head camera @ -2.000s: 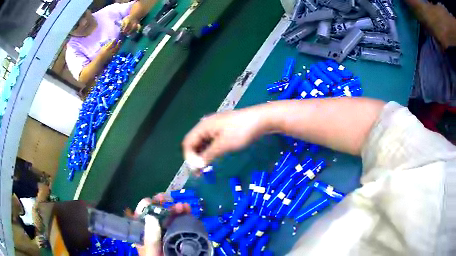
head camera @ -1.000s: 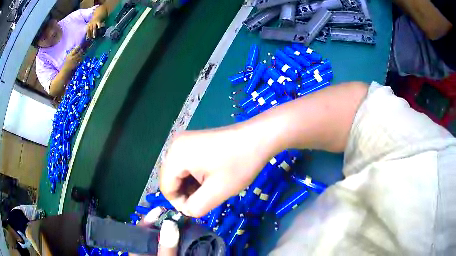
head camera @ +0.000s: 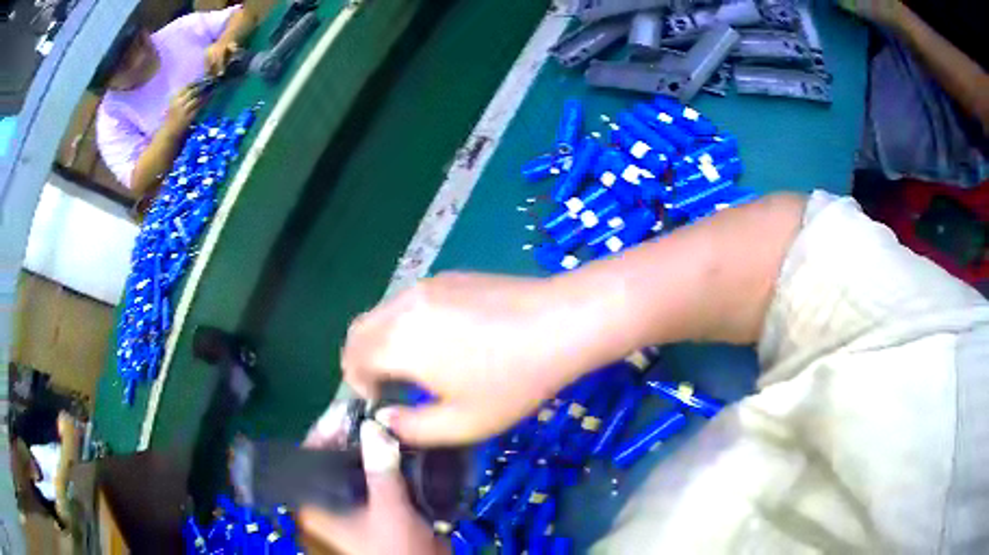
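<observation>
My left hand [head camera: 374, 510], with a white cap on a fingertip, holds a dark grey fan body [head camera: 309, 477] at the bottom of the view. The fan's straight handle points left and its round head lies to the right, both blurred. My right hand [head camera: 456, 352] is closed over the middle of the fan body, with its fingertips at the left fingertips. Something blue shows inside its curled fingers, likely a battery cell [head camera: 407, 392]. The small parts between the fingertips are blurred and partly hidden by the right hand.
Blue cells lie in heaps beyond my right forearm [head camera: 640, 173] and below it [head camera: 564, 434]. Grey housings [head camera: 694, 54] are piled at the far right. A dark green conveyor [head camera: 325, 217] runs past a pale rail [head camera: 466, 163]. A person in light purple [head camera: 163, 81] works opposite. Another person's arm shows top right.
My right hand came down from above the cells onto the fan body and stays there. The fan body has shifted slightly. A dark object on the belt has come into fuller view left of my hands.
</observation>
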